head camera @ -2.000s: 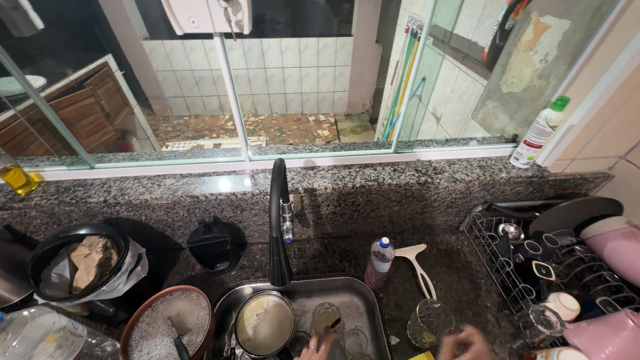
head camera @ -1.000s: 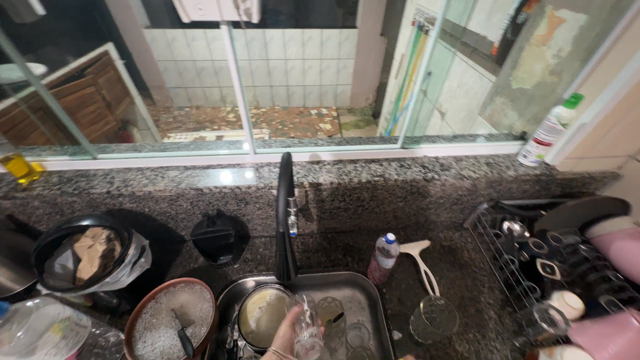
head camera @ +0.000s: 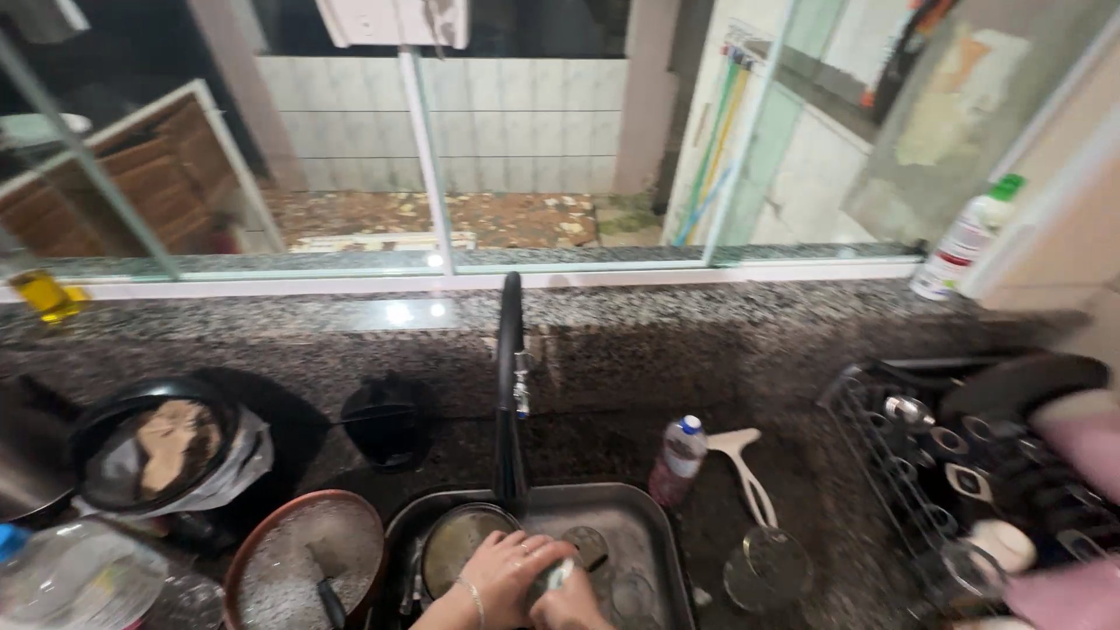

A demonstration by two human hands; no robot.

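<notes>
My left hand [head camera: 516, 560], with a bracelet at the wrist, is closed around a clear drinking glass [head camera: 551, 579] over the steel sink [head camera: 604, 499]. My right hand [head camera: 569, 602] presses at the mouth of the same glass, where something pale shows; the fingers hide most of it. Behind my left hand a round pot [head camera: 459, 534] sits in the sink's left part. More glassware [head camera: 632, 595] stands on the sink floor to the right. The black faucet [head camera: 510, 394] arches above. Left of the sink is a brown bowl [head camera: 306, 551] of foamy water with a dark-handled utensil in it.
Right of the sink are a bottle with a blue cap [head camera: 678, 459], a white squeegee [head camera: 744, 472] and a glass bowl [head camera: 766, 569]. A loaded dish rack [head camera: 884, 472] stands far right. At left are a lined black bin [head camera: 157, 446], a black container [head camera: 382, 424] and a clear plastic bottle [head camera: 83, 573].
One second ago my left hand held the glass and my right hand was out of view; now both hands are together at it. Two seconds ago my right hand was near the glass bowl.
</notes>
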